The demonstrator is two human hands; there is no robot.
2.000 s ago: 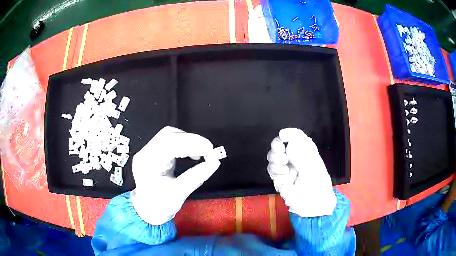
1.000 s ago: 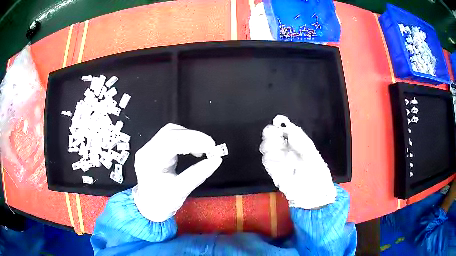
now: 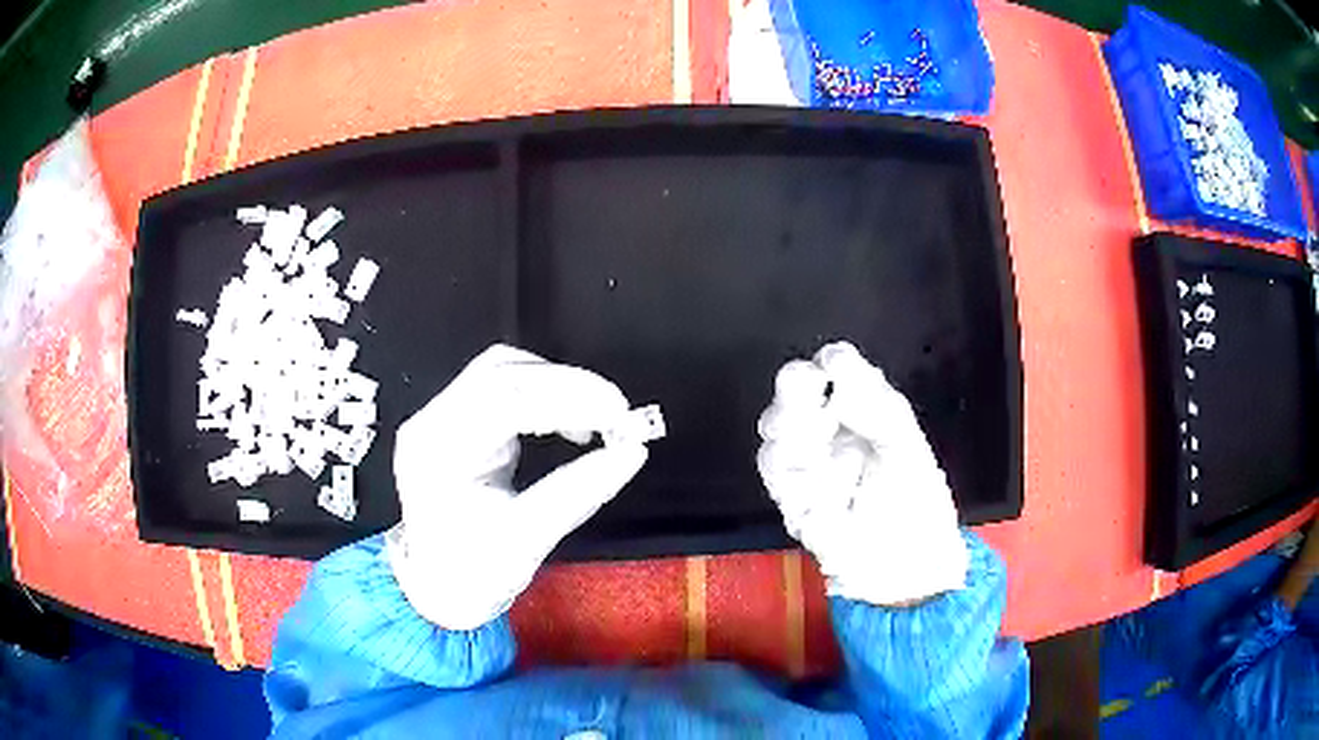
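My left hand (image 3: 499, 477), in a white glove, pinches a small white plastic housing (image 3: 647, 422) between thumb and index finger over the large black tray (image 3: 509, 260). My right hand (image 3: 861, 477), also in a white glove, is curled with thumb and fingertips together, a short way to the right of the housing and not touching it. A small dark spot shows at its fingertips; I cannot tell whether it is a held part or a gap. A loose pile of white housings (image 3: 282, 347) lies in the tray's left half.
A blue bin (image 3: 882, 29) with tiny metallic bits stands beyond the tray. Another blue bin (image 3: 1157, 101) holds white pieces. A small black tray (image 3: 1251, 405) at right has small pieces in a row. A clear plastic bag (image 3: 65, 347) lies at left. A person's blue sleeve (image 3: 1258, 658) shows bottom right.
My left hand still holds the housing, almost unmoved. My right hand's fingers shifted slightly and have closed together again. The view has shifted a little.
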